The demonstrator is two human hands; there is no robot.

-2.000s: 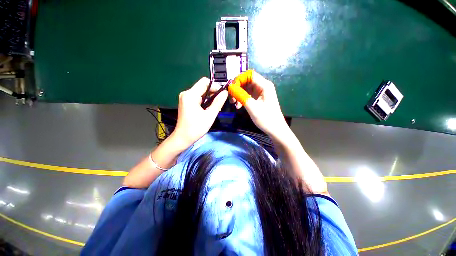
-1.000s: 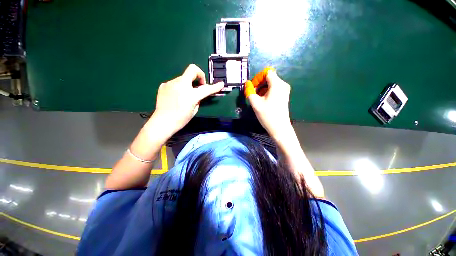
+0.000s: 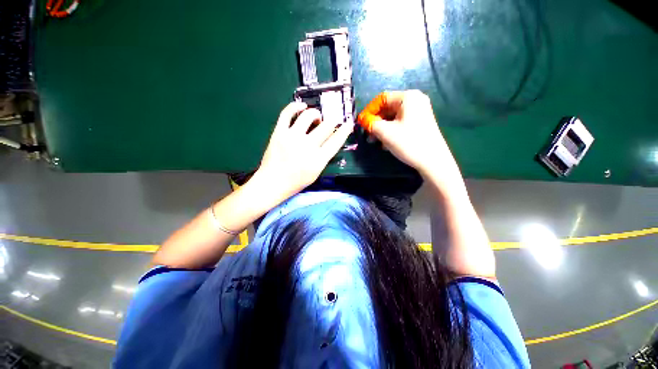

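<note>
The grey-silver and black housing (image 3: pixel 345 61) lies upright in front of me on the bench, its rectangular window in the upper half. My left hand (image 3: pixel 299 148) grips its lower half, fingers over the left side and thumb at the lower right edge, hiding most of the dark blocks. My right hand (image 3: pixel 410 130), with orange finger cots, is at the lower right corner, fingertips close together; what they hold is too small to tell. A small pinkish piece (image 3: pixel 351 148) shows just below the housing.
A thin black cable (image 3: pixel 431 54) loops over the green bench (image 3: pixel 180 86) at the upper right. A second, shorter unit (image 3: pixel 568 146) lies tilted at the right. Orange-red looped handles (image 3: pixel 62 7) show at the far upper left. Dark equipment stands at the left edge.
My left hand has moved right, over the housing's lower half. The housing has shifted slightly left and tilted. The cable loop and orange-red handles now show; the dark strand between my hands earlier is gone.
</note>
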